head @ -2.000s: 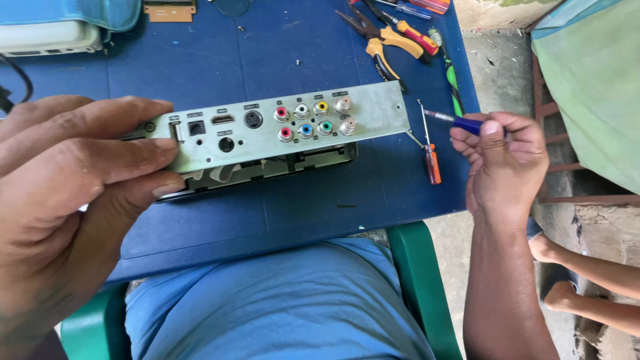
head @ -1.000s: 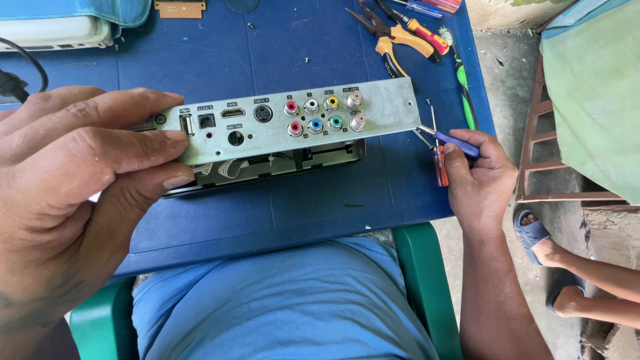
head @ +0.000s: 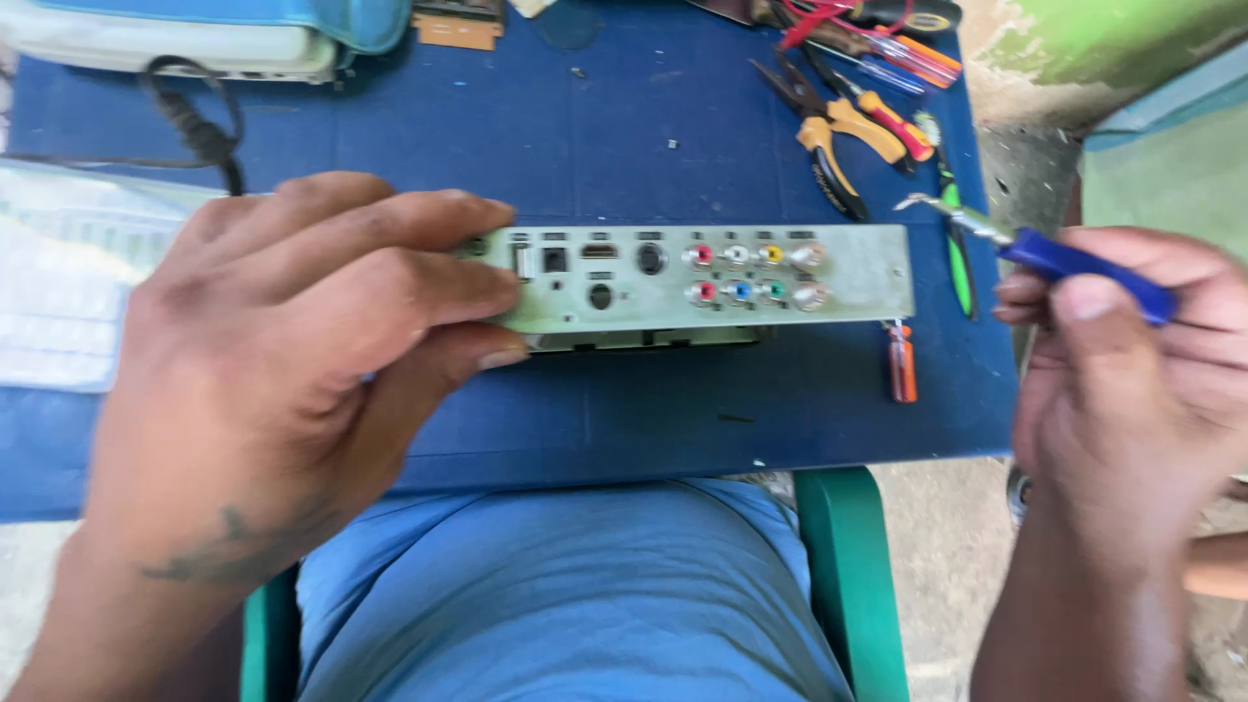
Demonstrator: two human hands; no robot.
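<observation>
My left hand (head: 322,312) grips the left end of a metal electronics chassis (head: 858,278), which is tipped so its rear panel faces me. Coloured RCA jacks, round sockets and an HDMI port line that panel. My palm and fingers hide the chassis's left end. To the right of the panel, my right hand (head: 1121,322) holds a blue-handled tool (head: 1087,273) with a metal shaft and a thin, curved light-coloured piece at its tip. The tool is apart from the panel. A small orange-handled screwdriver (head: 903,366) lies below the panel's right end.
Yellow-and-black pliers (head: 848,132), a red-and-yellow screwdriver (head: 897,122) and a green brush (head: 955,234) lie at the blue table's (head: 468,127) right. A black cable (head: 200,127) and a clear plastic packet (head: 68,283) are left. Green chair arms (head: 848,585) flank my lap.
My right hand with the blue-handled tool has moved away from the panel's right end, where the tip was a second ago. My left hand has kept its grip on the chassis.
</observation>
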